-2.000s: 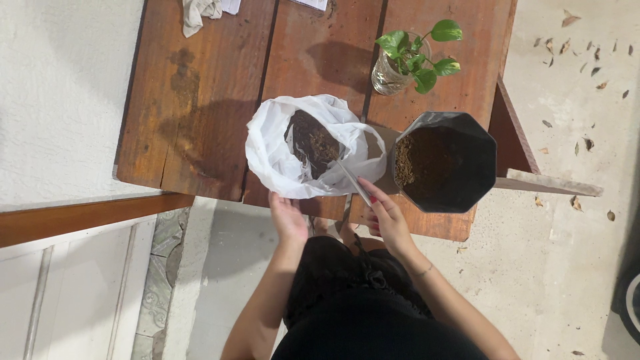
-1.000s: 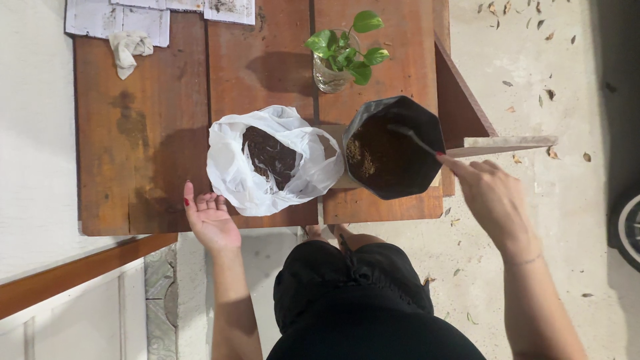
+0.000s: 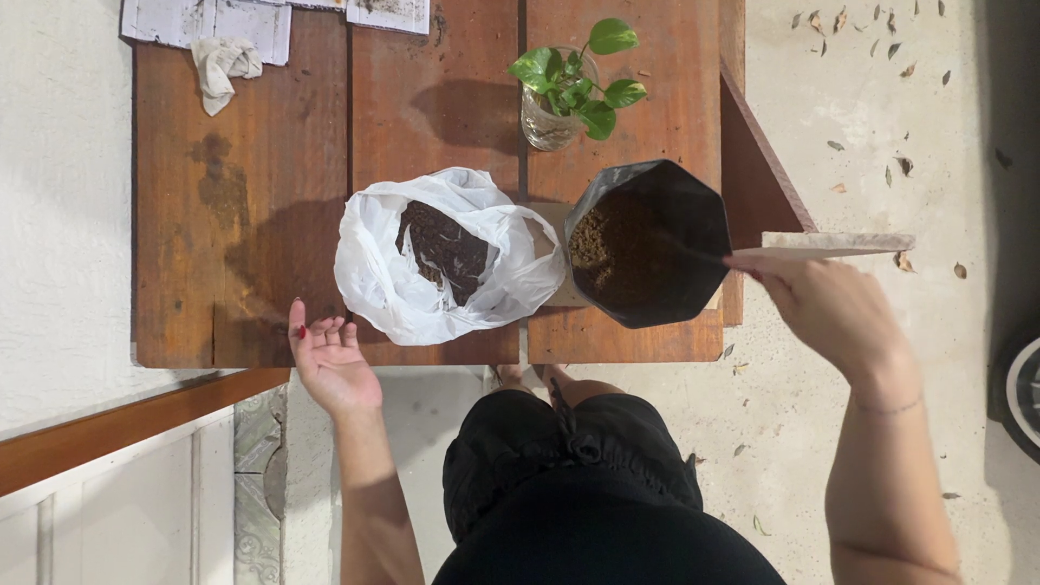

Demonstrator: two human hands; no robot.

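Note:
My right hand (image 3: pixel 821 313) is at the right rim of a dark octagonal pot (image 3: pixel 705 244), its fingers closed on the handle of a small tool whose far end is blurred inside the pot. Brown soil (image 3: pixel 630 252) with lighter coarse bits lies in the pot. Left of the pot, a white plastic bag (image 3: pixel 366 260) stands open around dark soil (image 3: pixel 455 248). My left hand (image 3: pixel 337 370) is palm up with fingers apart at the table's near edge, below and left of the bag, holding nothing.
A leafy cutting stands in a clear glass (image 3: pixel 548 126) behind the pot. A crumpled white cloth (image 3: pixel 223 69) and soiled white sheets (image 3: pixel 244 28) lie at the back left of the wooden table (image 3: pixel 268 162). A board (image 3: pixel 841 242) juts out at the right.
My right hand has gone from the bag to the pot with the tool, which showed over the pot's soil one second ago. My left hand has moved off the bag's near side to the left.

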